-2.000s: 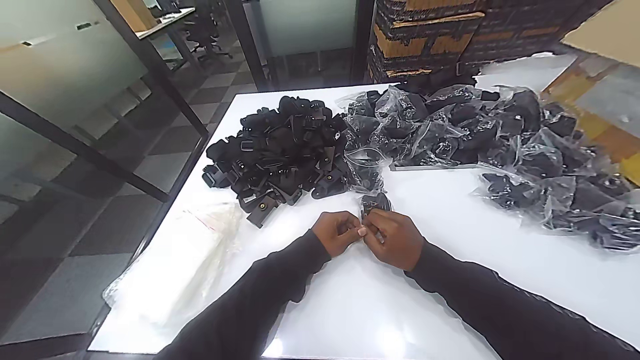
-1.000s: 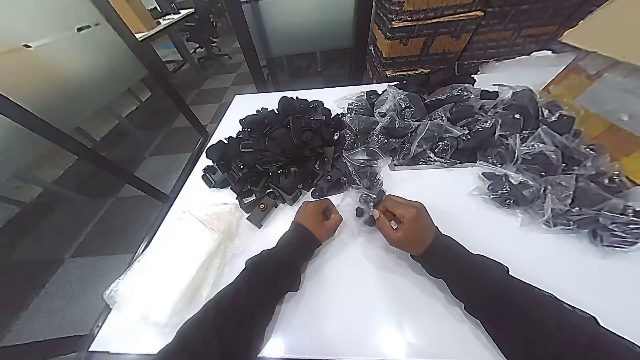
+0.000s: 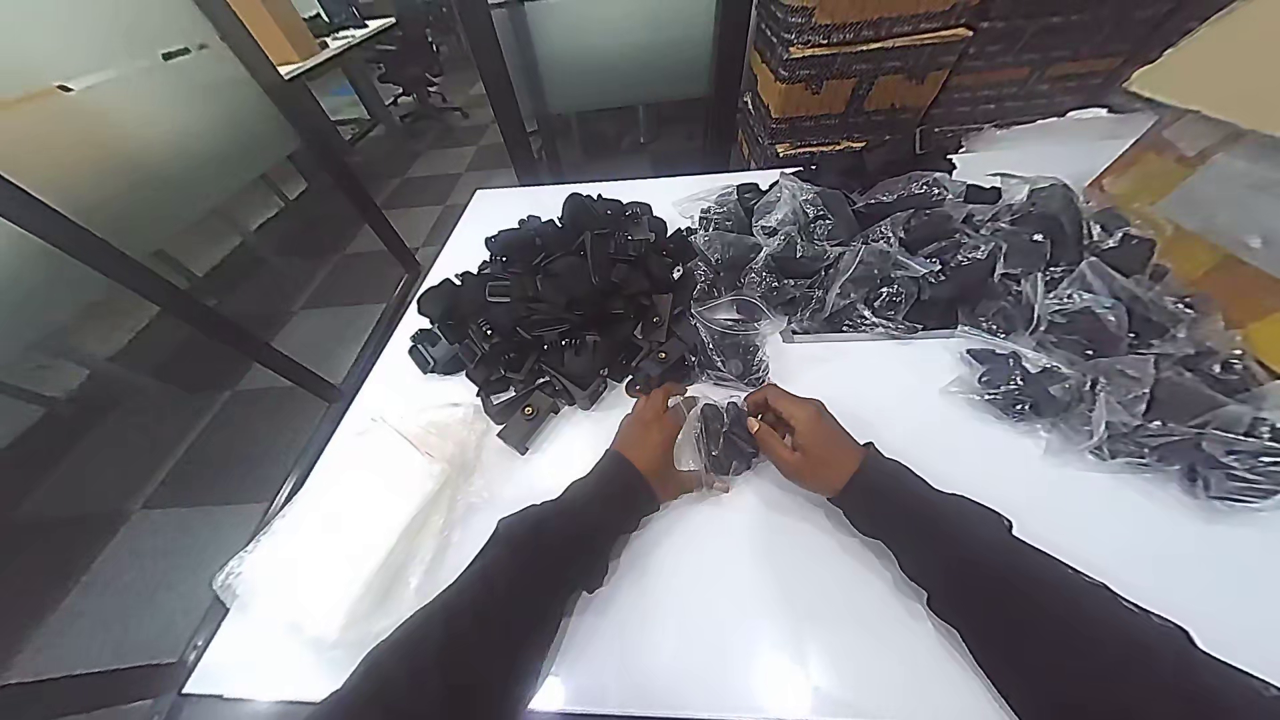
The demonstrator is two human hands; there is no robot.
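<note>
Between my hands is a clear plastic bag (image 3: 728, 438) with black parts in it. My left hand (image 3: 657, 445) grips its left side, the thumb near the bottom. The bag's upper right edge is pinched by my right hand (image 3: 803, 438). Just beyond it lies another clear bag (image 3: 735, 350) with dark contents. A heap of loose black plastic parts (image 3: 560, 300) is behind my left hand. Many bagged black parts (image 3: 900, 255) spread across the back and right of the table.
A stack of flat clear plastic bags (image 3: 350, 530) lies on the white table (image 3: 780, 610) at the left. Strapped cartons (image 3: 850, 85) stand behind the table, and an open cardboard box (image 3: 1215, 190) is at the back right. A glass partition (image 3: 130, 130) borders the left.
My left hand has moved right and now holds the bag, whereas one second ago it was a closed fist beside it. The bag of black parts is now more visible between my hands.
</note>
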